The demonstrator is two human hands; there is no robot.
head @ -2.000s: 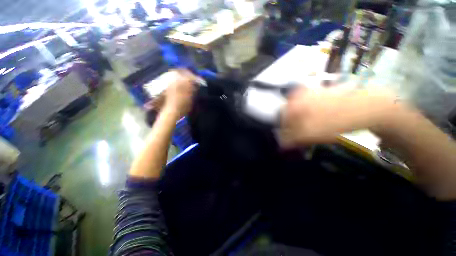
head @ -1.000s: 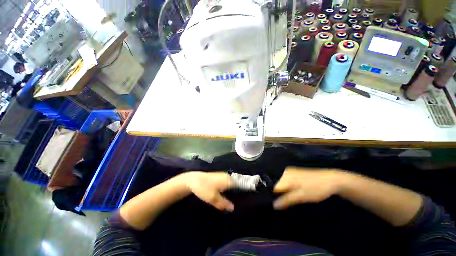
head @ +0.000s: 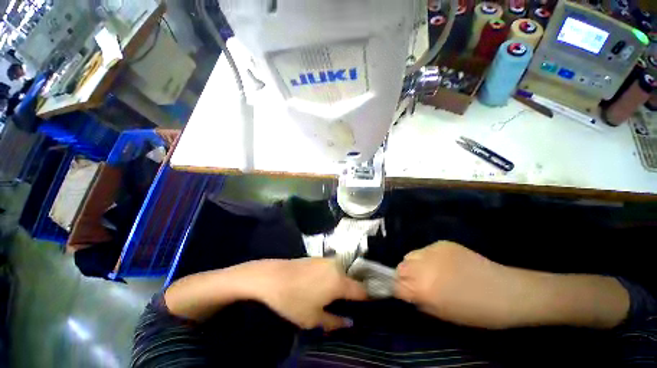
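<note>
A pale grey piece [head: 376, 279] lies between my hands, slightly blurred. More pale, crumpled material [head: 351, 236] lies on the black garment [head: 241, 228] just below the machine head. My left hand [head: 313, 289] is at the left end of the pale piece, fingers bent; its grip is unclear. My right hand [head: 439, 279] is closed on the right end of the piece. The white JUKI machine head [head: 324, 79] is above, with the small metal clamp area [head: 360, 188] at its lower tip. Black cloth covers my lap.
Thread snips [head: 485, 154] lie on the white table [head: 439, 154]. Behind are a brown box [head: 455, 93], a light-blue thread cone [head: 506, 73], other spools, a control panel [head: 587, 57] and pens. A blue cart [head: 155, 230] with dark cloth stands at the left.
The view has moved closer to the machine head. More pale material shows below the head, and my right hand has closed on the pale piece near my left hand.
</note>
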